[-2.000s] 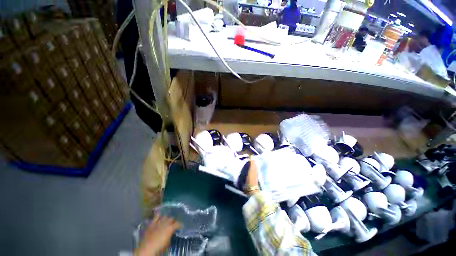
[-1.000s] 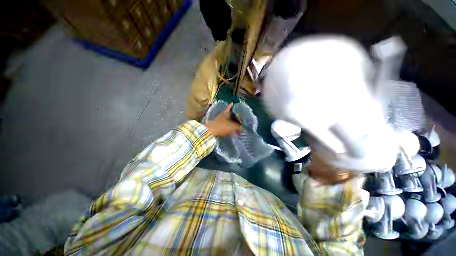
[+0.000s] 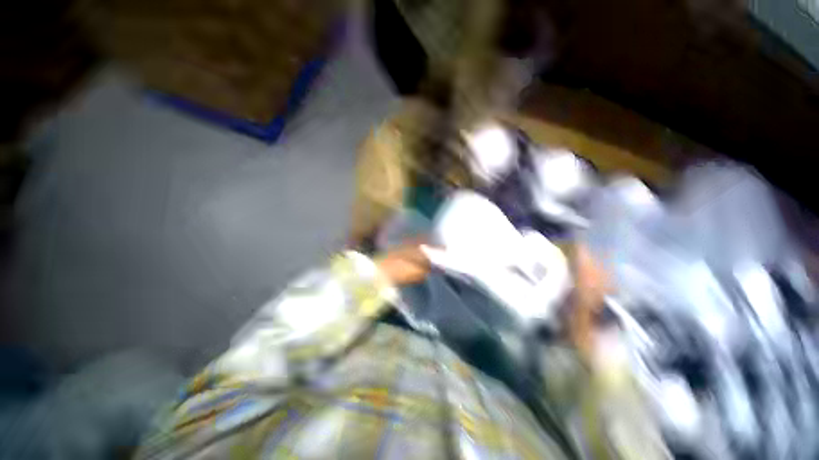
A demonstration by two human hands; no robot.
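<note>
The picture is strongly blurred. A white security camera (image 3: 489,247) is between my hands over the near left end of the green-matted bench. My right hand (image 3: 588,292) is at the camera's right side and holds it. My left hand (image 3: 406,264) is at a clear plastic bag (image 3: 431,301) left of the camera, its fingers close to the camera's left edge. Blur hides the exact grip of both hands and whether the camera is partly in the bag.
More white cameras (image 3: 678,400) lie in blurred rows on the right of the bench. Clear bags (image 3: 732,211) lie behind them. A brown carton stack (image 3: 224,54) on a blue-edged base stands on the grey floor (image 3: 180,207) at the upper left.
The white camera, raised large at upper right a second ago, is now lower and further left, close to my left hand. My right hand has moved with it. The view has blurred.
</note>
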